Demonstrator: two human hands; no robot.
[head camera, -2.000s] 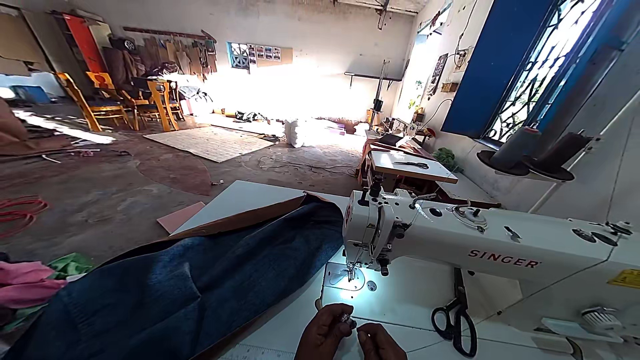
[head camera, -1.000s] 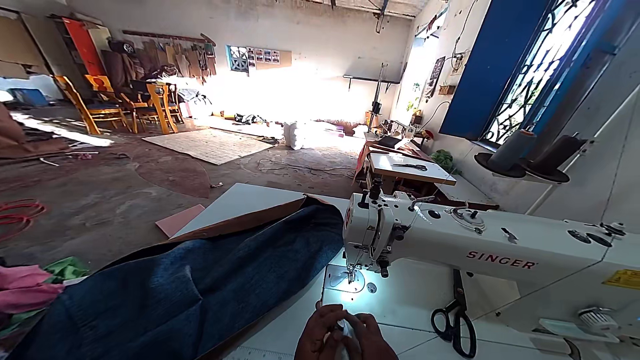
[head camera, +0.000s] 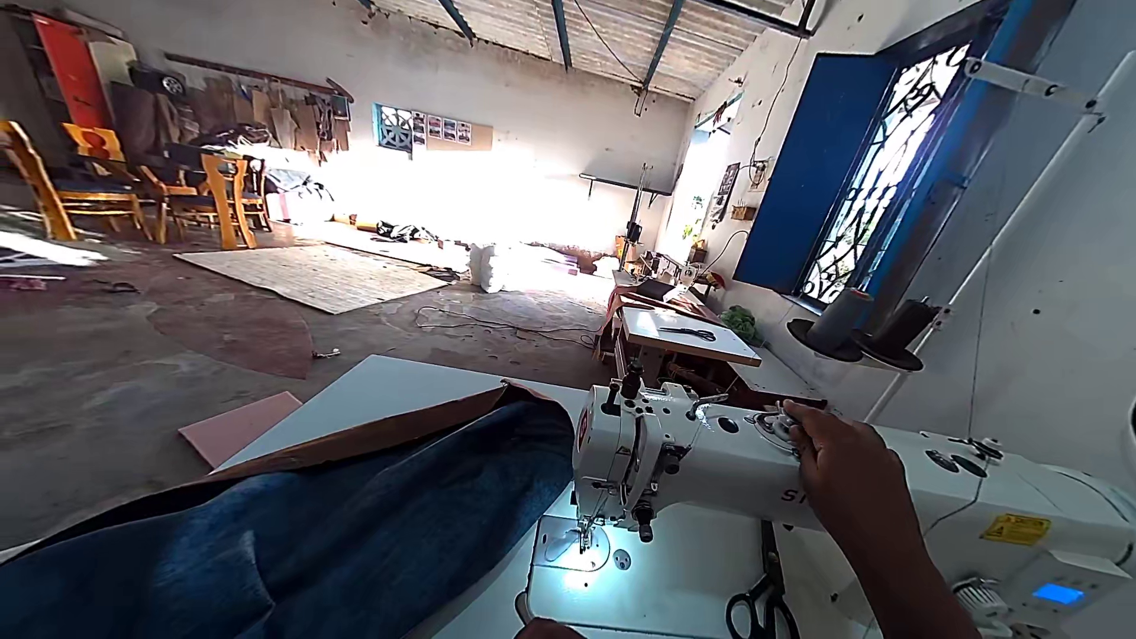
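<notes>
A white Singer sewing machine (head camera: 710, 461) stands on the pale table, its lamp lit over the needle plate (head camera: 577, 548). My right hand (head camera: 843, 453) reaches over the machine's arm, fingertips at the bobbin winder (head camera: 777, 429) on top; whether they grip anything there cannot be told. Only a small part of my left hand (head camera: 548, 629) shows at the bottom edge, below the needle plate; its fingers are hidden. Dark blue fabric with a brown edge (head camera: 355, 515) lies left of the needle. Black-handled scissors (head camera: 761, 603) lie below the machine's arm. Thread cones (head camera: 839, 321) stand on a holder behind.
Ahead is a second worktable (head camera: 688, 335) with scissors on it. A pinkish board (head camera: 240, 428) lies beyond the table's left edge. A pale mat (head camera: 319, 271) is on the floor, with wooden chairs (head camera: 226, 200) at the far left. A blue shutter (head camera: 812, 169) hangs by the window.
My right hand has moved from beside my left, below the needle, up onto the machine's arm. My left hand is now mostly out of the frame at the bottom. The view has tilted up.
</notes>
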